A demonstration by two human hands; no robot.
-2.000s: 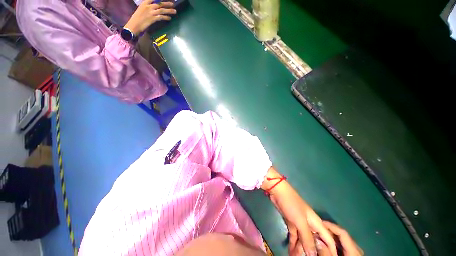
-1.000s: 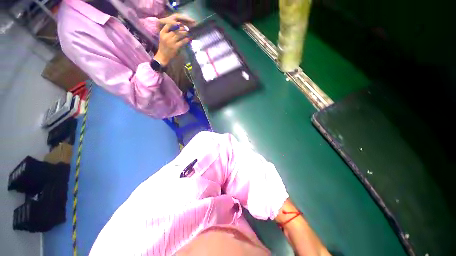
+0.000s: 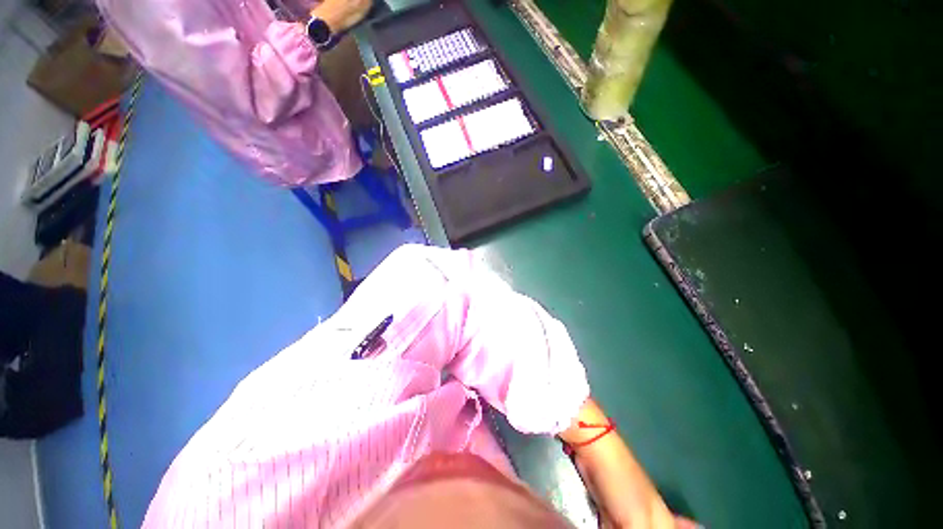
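Note:
My left hand (image 3: pixel 643 508) is at the bottom edge, with a red string bracelet at the wrist. Its fingers are cut off, so what it holds cannot be told. My right hand is out of the picture. A black phone tray (image 3: pixel 491 204) lies on the green bench at the upper middle, beyond my sleeve. Three smartphones lie side by side in it, screens up. The nearest (image 3: pixel 479 133) and middle (image 3: pixel 455 90) show white screens with a red bar. The farthest (image 3: pixel 439 54) shows rows of small marks. A small white label (image 3: pixel 547 163) lies in the tray's near end.
The green bench top (image 3: pixel 620 320) bears a dark raised mat (image 3: pixel 817 341) on the right. A metal rail (image 3: pixel 649 170) and yellow-wrapped post (image 3: pixel 626 57) stand behind the tray. A person in a pink smock (image 3: pixel 253 88) is at upper left, beside a blue stool (image 3: pixel 362 201).
The tray with phones has come into view on the bench, and the other person's hand is now away from its near part. My left hand's fingers have left the picture.

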